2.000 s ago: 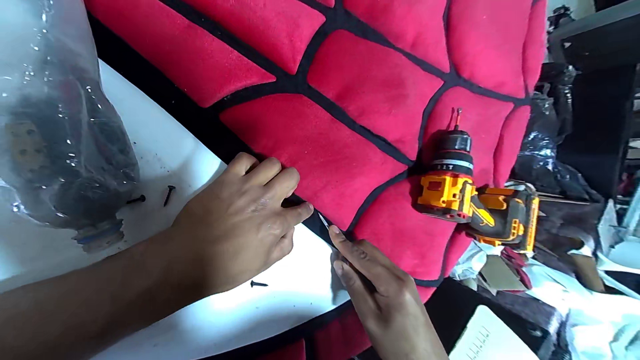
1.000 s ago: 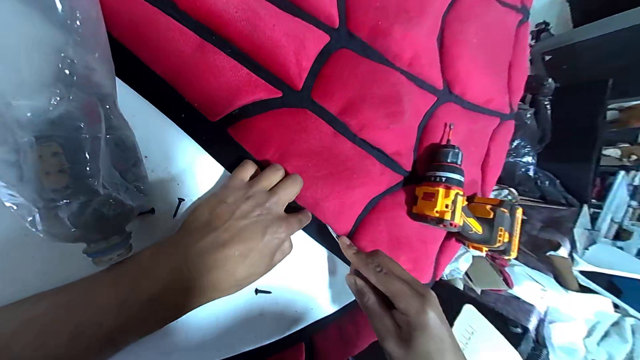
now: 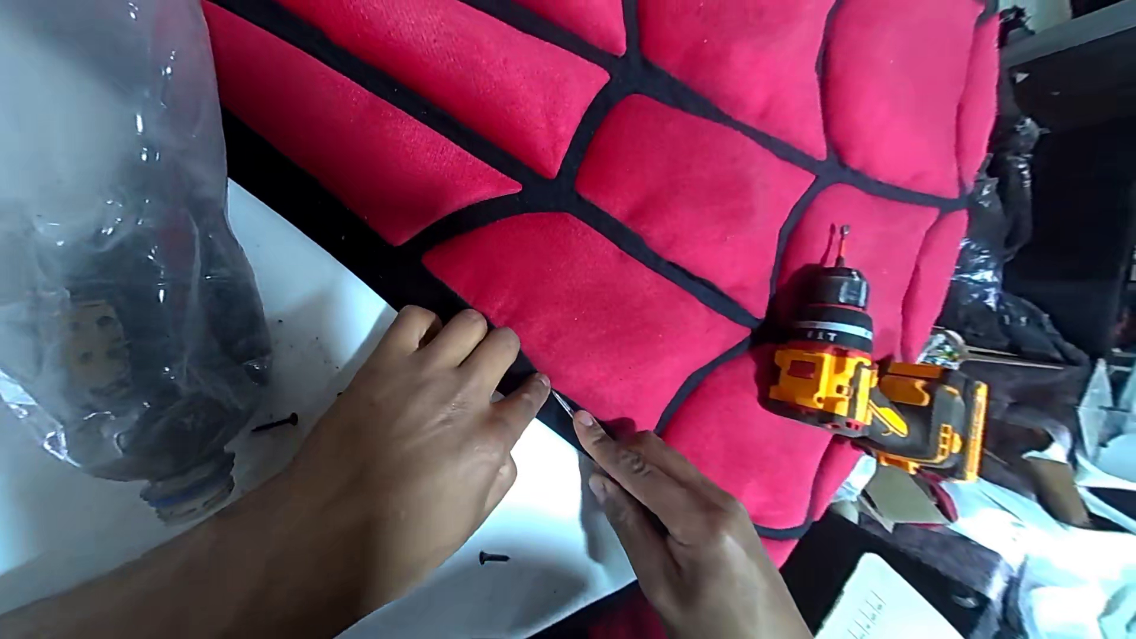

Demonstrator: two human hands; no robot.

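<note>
My left hand [image 3: 444, 426] presses with bent fingertips on the black fabric border [image 3: 293, 195] of a red padded panel [image 3: 586, 311]. Just right of it, my right hand [image 3: 674, 515] grips a slim tool with a thin metal tip [image 3: 563, 404], which touches the border close to my left thumb. The tool's handle is mostly hidden in my fingers, so its kind cannot be told. An orange and black cordless drill [image 3: 825, 382] with a bit fitted lies on the red padding to the right.
A clear plastic bottle [image 3: 186, 488] holding dark items stands or lies at the left, on a white surface [image 3: 302, 257]. Black screws lie there, one near the bottle [image 3: 275, 423], another below my hands [image 3: 493, 558]. Crumpled plastic, cloth and a white sheet with writing [image 3: 887, 603] are at the right.
Both hands stay at the black border, with the tool in my right hand. Little else has plainly changed apart from a slight shift of the view.
</note>
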